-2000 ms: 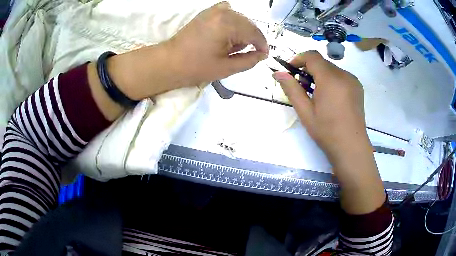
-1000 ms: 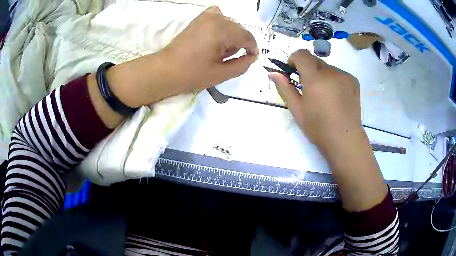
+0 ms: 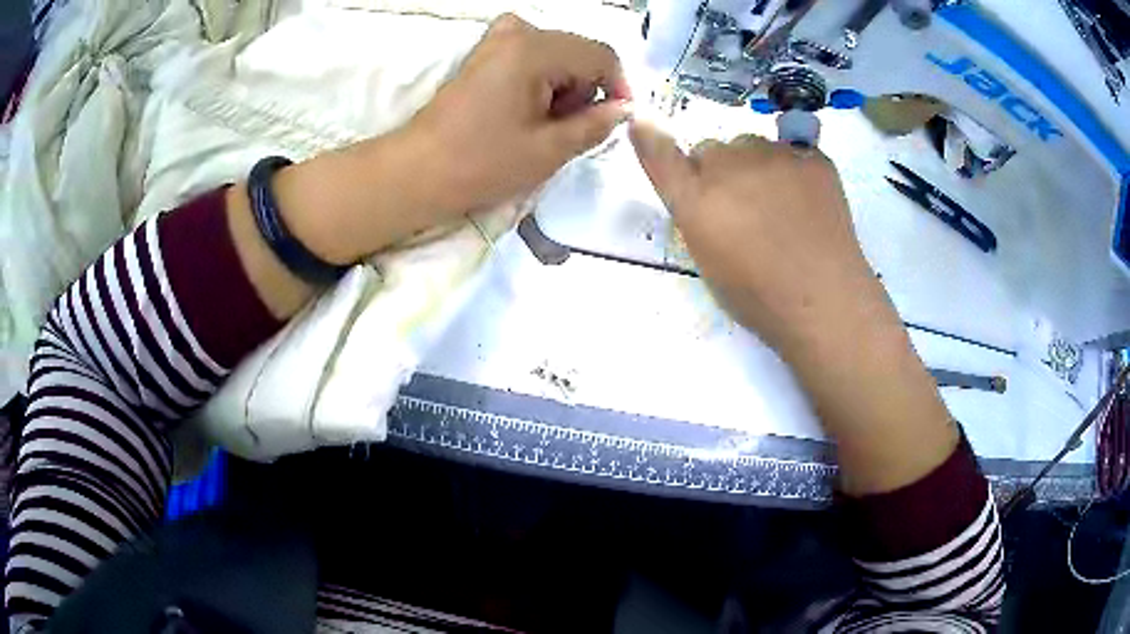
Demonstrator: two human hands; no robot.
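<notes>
The cream-white garment (image 3: 335, 74) lies over the left of the table, and its lower edge hangs near the table front. My left hand (image 3: 527, 105) is over it, thumb and forefinger pinched together near the needle area. What they pinch is too small and overexposed to make out. My right hand (image 3: 756, 235) reaches in from the right, its fingertips meeting the left fingertips. Its other fingers are curled under and hidden. The black thread snips (image 3: 942, 206) lie on the table right of my right hand.
The sewing machine head with blue "JACK" lettering (image 3: 995, 97) stands at upper right, its metal parts (image 3: 796, 89) close above my right hand. A ruler strip (image 3: 607, 452) runs along the front edge. A brown-tipped strip (image 3: 970, 380) lies at right. A blue crate (image 3: 196, 486) shows at lower left.
The snips have left my right hand and now lie on the table to its right. My right fingertips have moved left to my left fingertips, which stay pinched.
</notes>
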